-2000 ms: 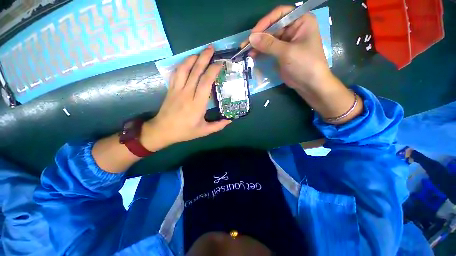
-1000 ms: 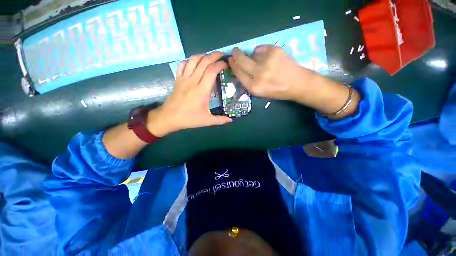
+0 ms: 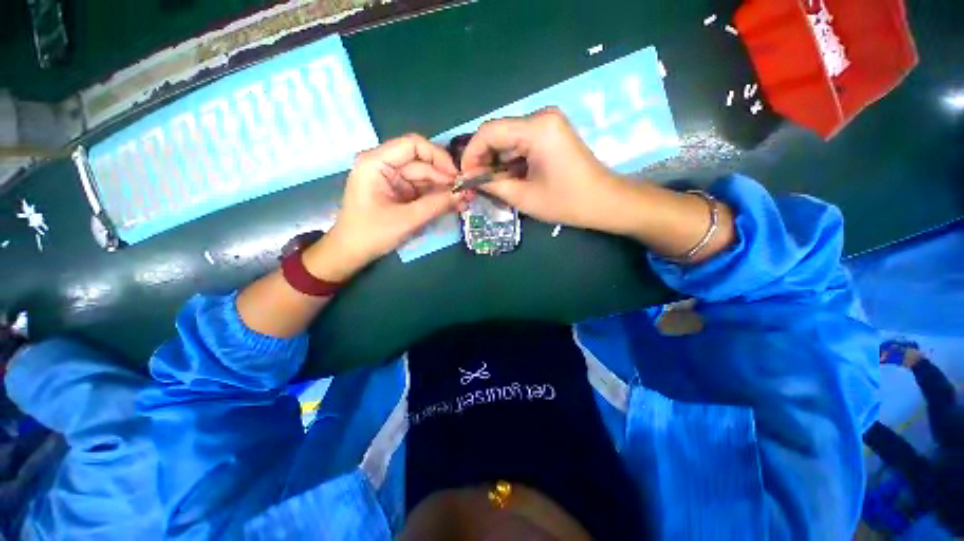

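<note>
The phone unit (image 3: 492, 229) lies on the bench with its green board and silver-white area facing up; its upper part is mostly hidden by my hands. My right hand (image 3: 555, 169) holds the tweezers (image 3: 481, 180) above the phone, tips pointing left. My left hand (image 3: 393, 199) is at the tweezer tips with thumb and fingers drawn together; whether a small piece is between them cannot be told. The light blue sticker sheet (image 3: 626, 111) lies under and behind my hands, with pale shapes on its right part.
A wider light blue sheet with rows of white outlined shapes (image 3: 238, 137) lies at the left. A red bin (image 3: 788, 58) with white slivers stands at the upper right. White slivers are scattered on the bench. A worn pale edge (image 3: 227, 40) runs along the upper left.
My left hand has left the phone's side and come up to the tweezer tips. My right hand has moved left from the sheet to over the phone. The view has shifted.
</note>
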